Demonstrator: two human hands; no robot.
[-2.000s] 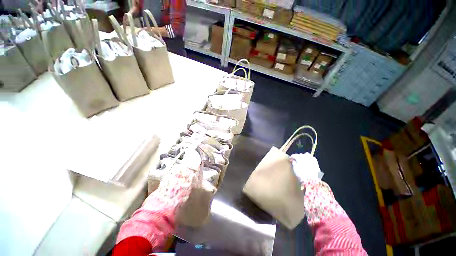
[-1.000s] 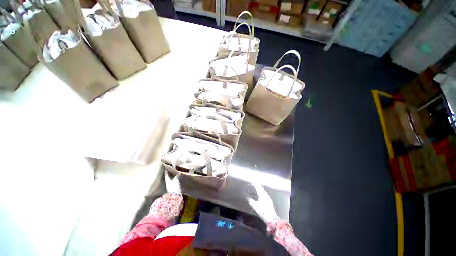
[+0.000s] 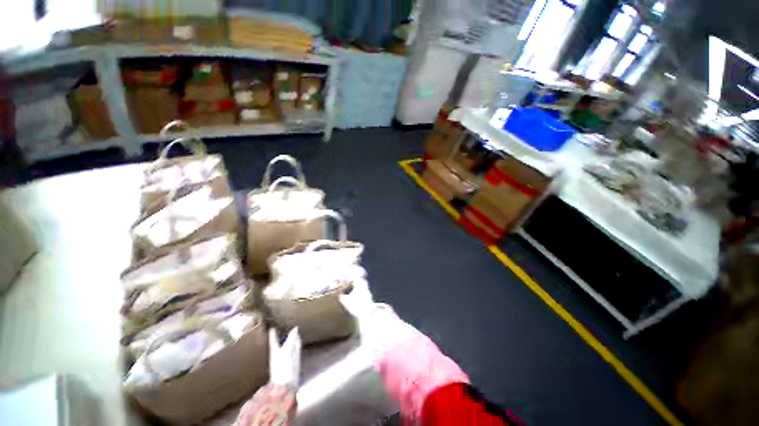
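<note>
Beige tote bags with white filling stand upright. One tote bag (image 3: 312, 314) is in the right-hand column on the bench, with another tote bag (image 3: 279, 237) behind it. The nearest bag of the left row (image 3: 200, 378) stands at the table's edge. My right hand (image 3: 366, 314), white-gloved and blurred, is at the right front side of the nearer right-column bag; its grip is unclear. My left hand (image 3: 285, 362), white-gloved, is low between that bag and the left row, fingers up and apart, holding nothing visible.
A white table (image 3: 66, 250) lies left; the shiny bench (image 3: 337, 383) is below my hands. A shelf with cartons (image 3: 208, 91) stands behind. Across the dark floor with a yellow line (image 3: 566, 320) are red-marked cartons (image 3: 503, 195) and another table (image 3: 657, 241) with a blue bin (image 3: 539, 129).
The view has swung right. A second bag now stands in the right-hand column, in front of the first. My right hand has moved to it; my left hand has moved beside the nearest left-row bag.
</note>
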